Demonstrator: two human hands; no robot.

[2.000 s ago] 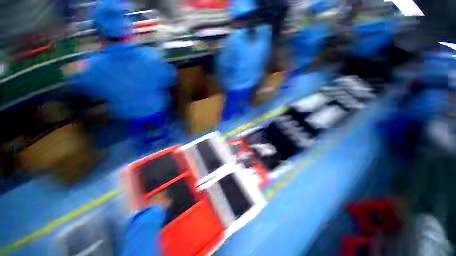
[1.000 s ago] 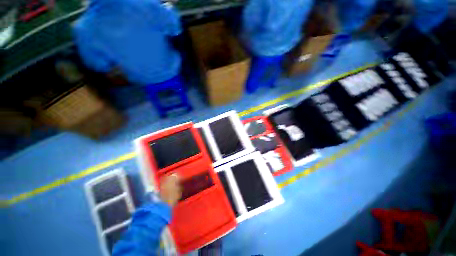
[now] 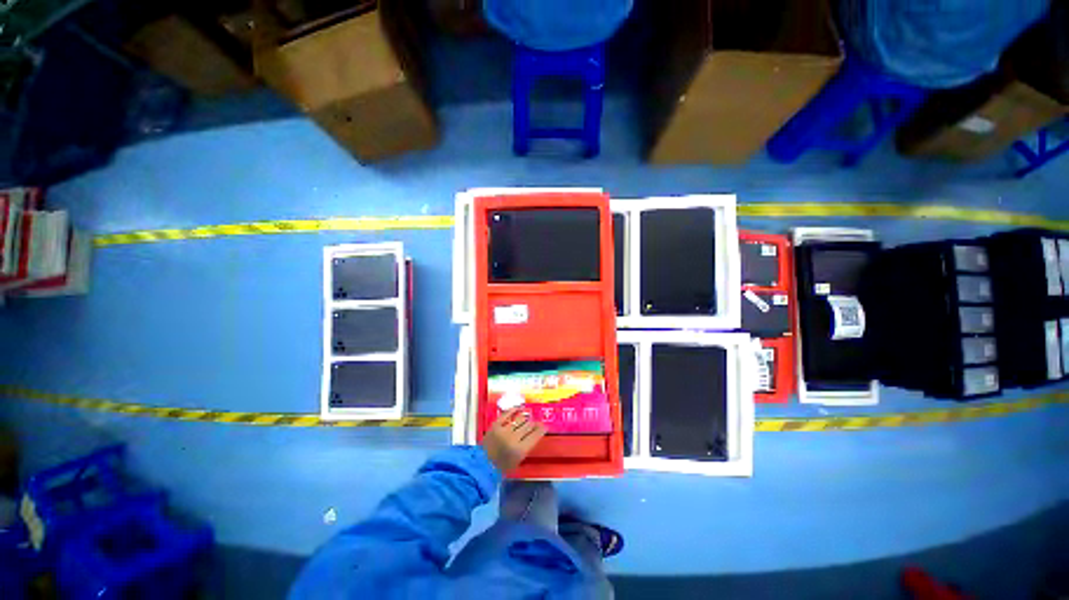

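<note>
A red tray (image 3: 545, 338) lies on top of white trays on the floor in front of me. Its top compartment holds a dark panel (image 3: 544, 245); its middle one shows bare red with a small white label. A flat, colourful printed piece (image 3: 569, 402), green, yellow and pink, lies in the lower compartment. My left hand (image 3: 513, 438) reaches in from the lower left and its fingers touch the lower left of this piece. Whether they grip it cannot be told. My right hand is not in view.
White trays with dark panels (image 3: 678, 260) adjoin on the right, then a small red tray (image 3: 768, 316) and black trays (image 3: 938, 316). A white tray (image 3: 363, 332) stands left. Cartons (image 3: 739, 106) and blue stools (image 3: 558, 100) with seated people line the top. More blue stools (image 3: 123, 533) are lower left.
The view has turned and now looks straight down on the trays. My left hand has moved from the red tray's left side to its lower compartment, where the colourful piece now shows.
</note>
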